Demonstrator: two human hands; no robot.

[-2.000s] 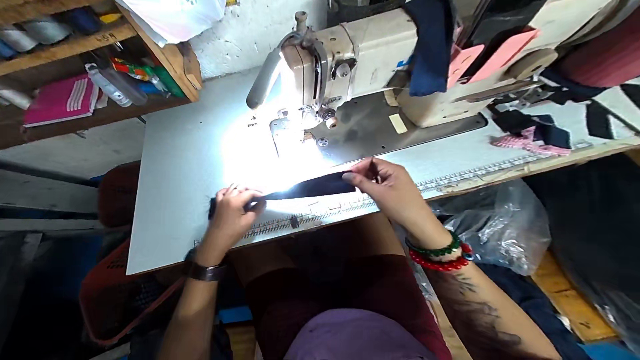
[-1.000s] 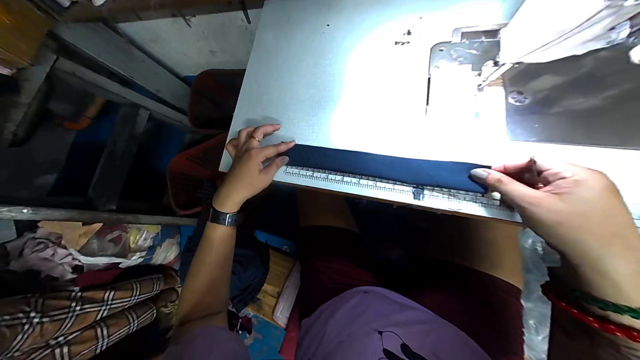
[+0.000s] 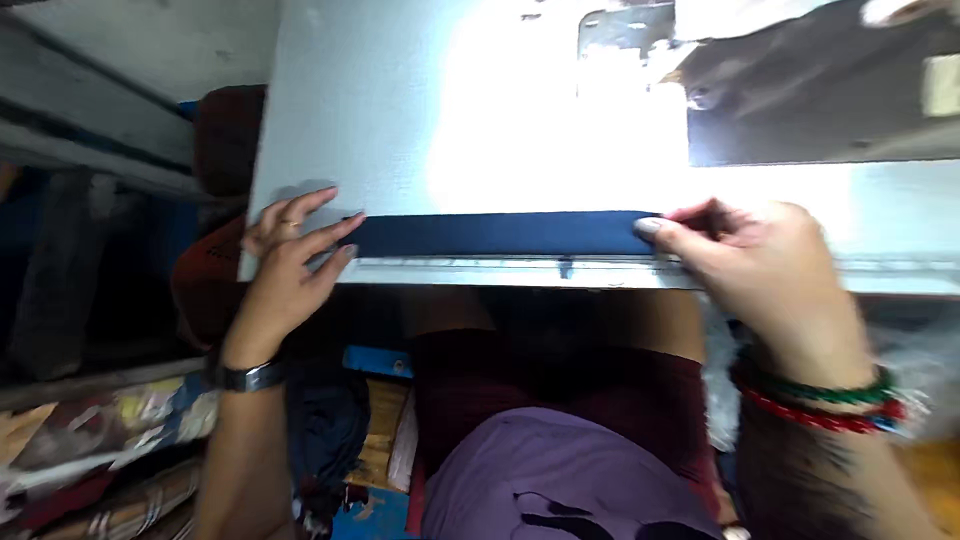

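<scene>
A dark blue fabric strip [image 3: 495, 234] lies flat and straight along the front edge of the pale table, just above a measuring tape [image 3: 465, 262] fixed along that edge. My left hand [image 3: 300, 251] rests at the strip's left end, thumb and forefinger apart and touching it, the other fingers spread over the tabletop. At the opposite end, my right hand [image 3: 739, 247] pinches the strip between thumb and fingers. Beyond the strip, a metal plate [image 3: 795, 90] of the sewing machine is set in the table. The machine's upper part is mostly out of view.
The table's left edge [image 3: 262, 150] runs beside my left hand, with a reddish-brown plastic object [image 3: 217, 277] below it. Bright glare covers the tabletop's middle. Piled fabrics [image 3: 112, 480] lie at the lower left, and clear plastic [image 3: 915, 375] hangs past the right forearm.
The strip, held off the table between both hands two seconds ago, now lies along the tape. My left hand's fingers have spread at its end. The view has swung left and closer to the table.
</scene>
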